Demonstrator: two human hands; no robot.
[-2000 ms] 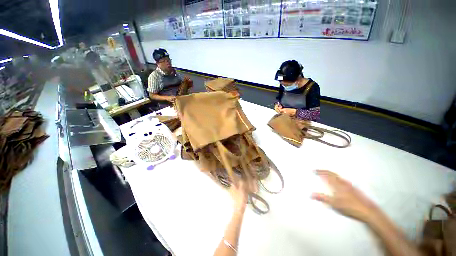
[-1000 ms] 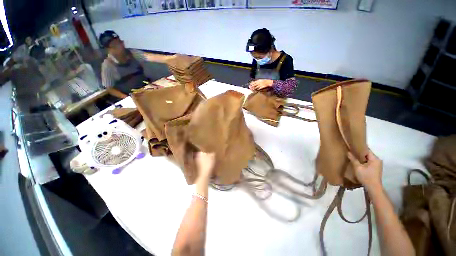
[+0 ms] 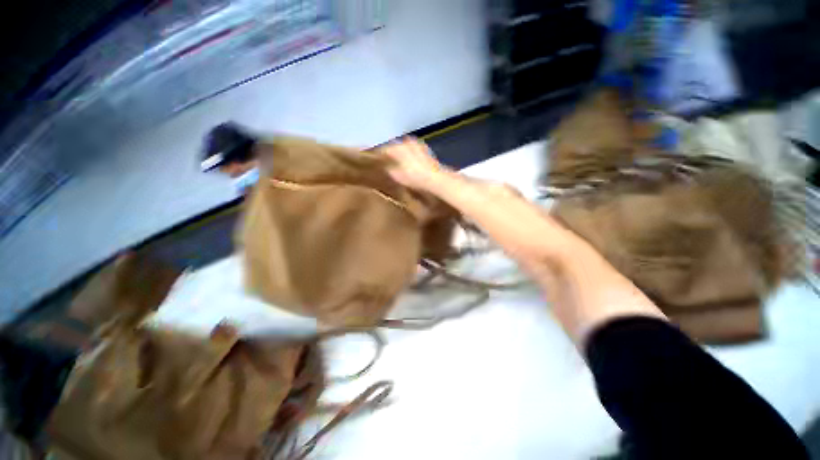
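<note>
My right hand (image 3: 414,163) is shut on the upper edge of a brown tote bag (image 3: 333,243), held up in the middle of the view. The bag hangs with its pale gold zipper line near the top. Long brown handles trail to its right over the white table (image 3: 450,386). Another pile of brown bags (image 3: 180,386) lies at the lower left, with loops sticking out to its right. I do not make out my left hand. The picture is blurred.
A large heap of brown bags (image 3: 665,234) is on the table at the right, with cream bags (image 3: 737,139) behind it. A person in a dark cap (image 3: 227,145) is partly hidden behind the held bag. A dark shelf (image 3: 548,54) stands beyond.
The view has swung right. My right hand holds a bag higher and farther forward, by its upper edge. My left hand, earlier on a bag in the pile, is out of sight.
</note>
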